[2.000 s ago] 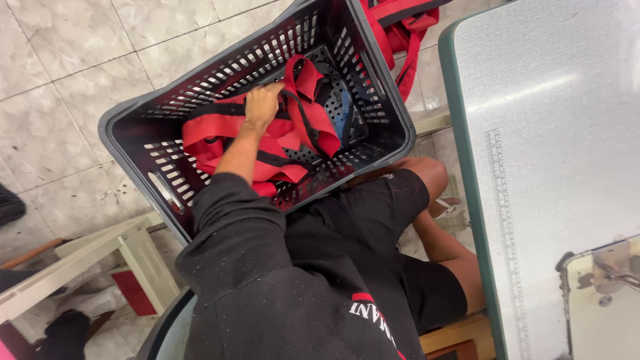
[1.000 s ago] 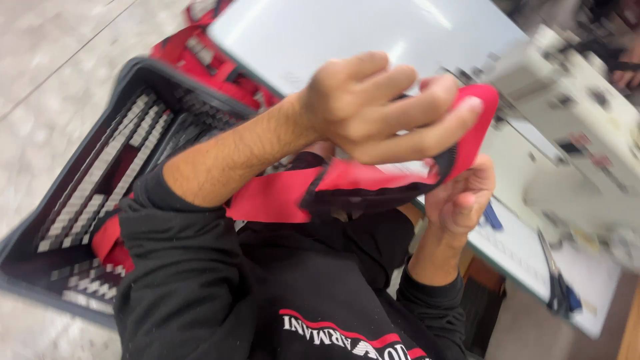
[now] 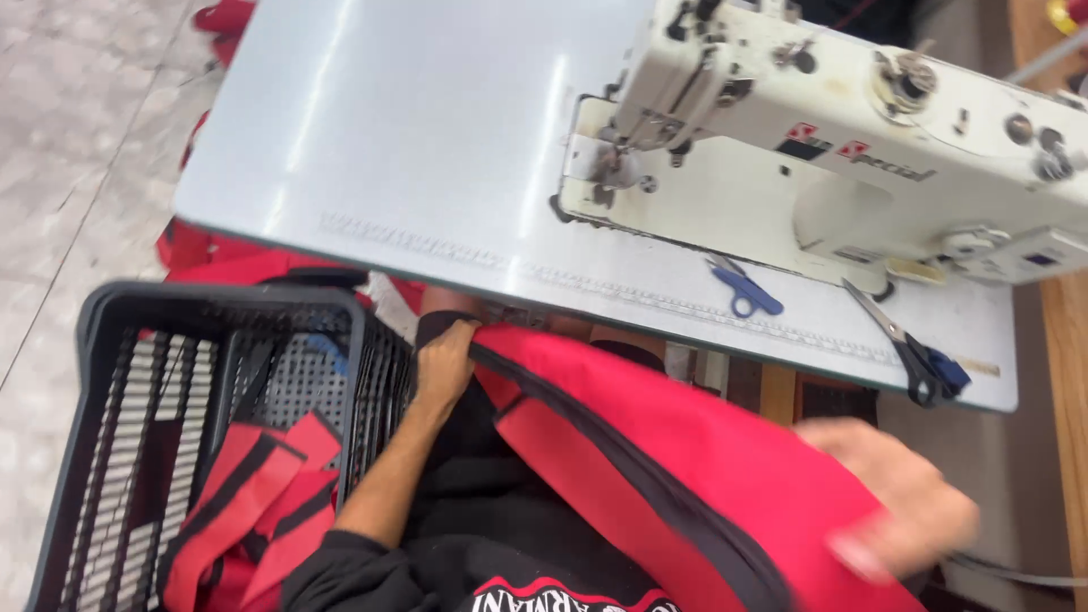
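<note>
A long red fabric piece with a black zipper or band along it stretches across my lap, below the sewing table's front edge. My left hand pinches its upper left end near the table edge. On the right, my right hand, blurred by motion, is at the piece's other end; its thumb lies over the red fabric. More red strips with black bands lie inside the dark plastic basket to my left.
A white industrial sewing machine stands on the pale table. Blue thread snips and black-handled scissors lie near its front edge. Other red fabric shows behind the basket.
My left hand was in the basket among the red strips, then both hands held a red piece up before me. Now the hands are wide apart along the red fabric. The view has swung toward the machine.
</note>
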